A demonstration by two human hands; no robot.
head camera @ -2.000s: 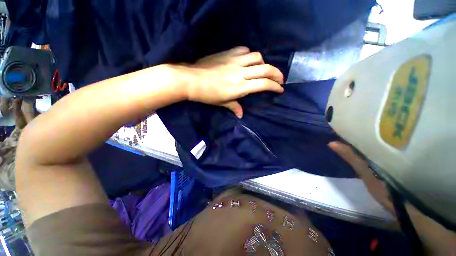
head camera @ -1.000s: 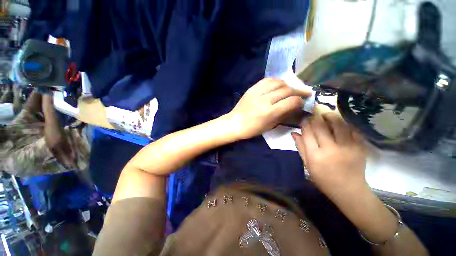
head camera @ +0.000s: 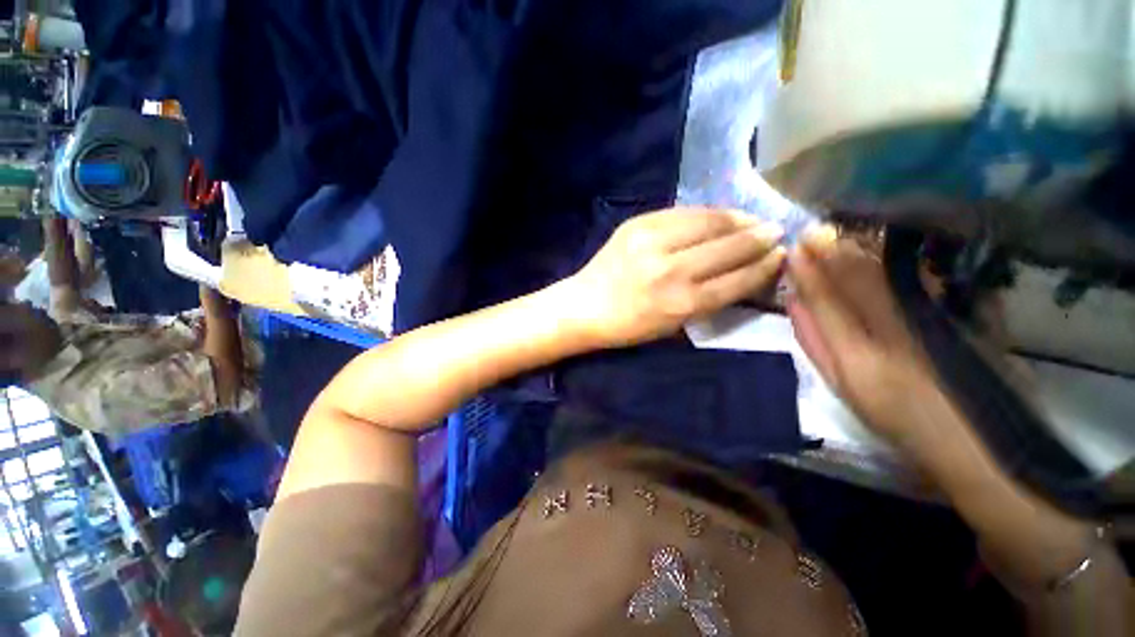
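Observation:
A pale grey-blue interfaced strip (head camera: 744,187) runs down to the needle area of the sewing machine (head camera: 902,106). My left hand (head camera: 685,268) pinches the strip's lower end with its fingertips. My right hand (head camera: 859,330) meets it there, fingertips touching the same spot under the machine head. What exactly lies between the fingertips is hidden. The dark navy garment (head camera: 498,162) lies in a heap above and left of my left arm. More navy cloth (head camera: 697,398) hangs below my hands toward the lap.
A grey device with a round coil (head camera: 112,168) and red scissor handles (head camera: 199,184) are at the upper left. A blue crate (head camera: 467,460) stands beneath the table edge. Another person (head camera: 137,361) is at the far left.
Both hands came together near the needle and have since shifted slightly right. The strip now shows more beside the machine head. The navy cloth with the white label has left view.

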